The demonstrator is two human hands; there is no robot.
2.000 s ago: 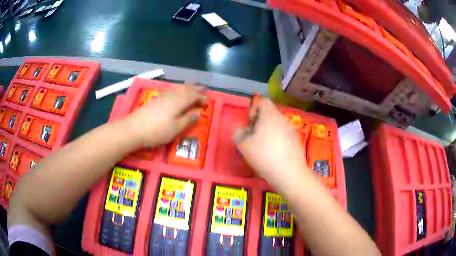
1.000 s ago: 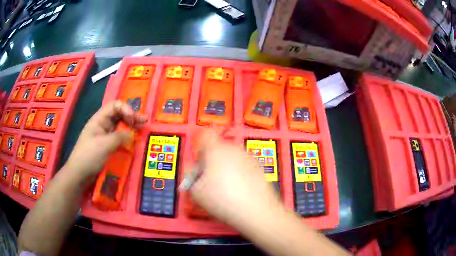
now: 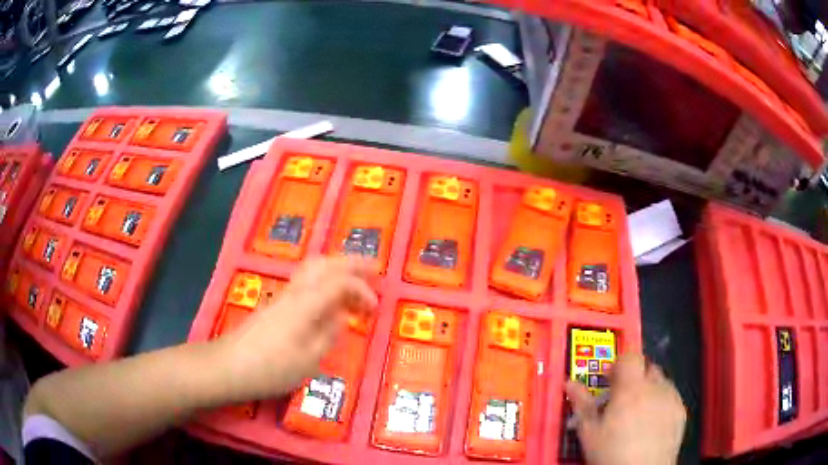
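Note:
A pink-red foam tray (image 3: 211, 313) holds two rows of orange feature phones, most with their backs up, such as the one in the front row (image 3: 416, 377). One phone at the front right lies face up with a yellow screen (image 3: 593, 356). My right hand (image 3: 631, 413) is on that phone's lower part, fingers at its sides. My left hand (image 3: 304, 327) hovers over the front row's left phones, fingers curled, partly hiding two of them. I see nothing held in it. One back-row phone (image 3: 531, 243) lies tilted in its pocket.
Another tray of orange phones (image 3: 168, 238) lies at the left. Stacked trays at the right (image 3: 754, 309) hold one black phone (image 3: 786, 374). A printed carton (image 3: 626, 118) stands beyond. A white strip (image 3: 275, 144) and folded white paper (image 3: 655, 232) lie near the tray.
The front-row phones that showed their screens now show their backs, except the rightmost. My right hand has moved right to that phone. My left hand has left the leftmost phone and moved right.

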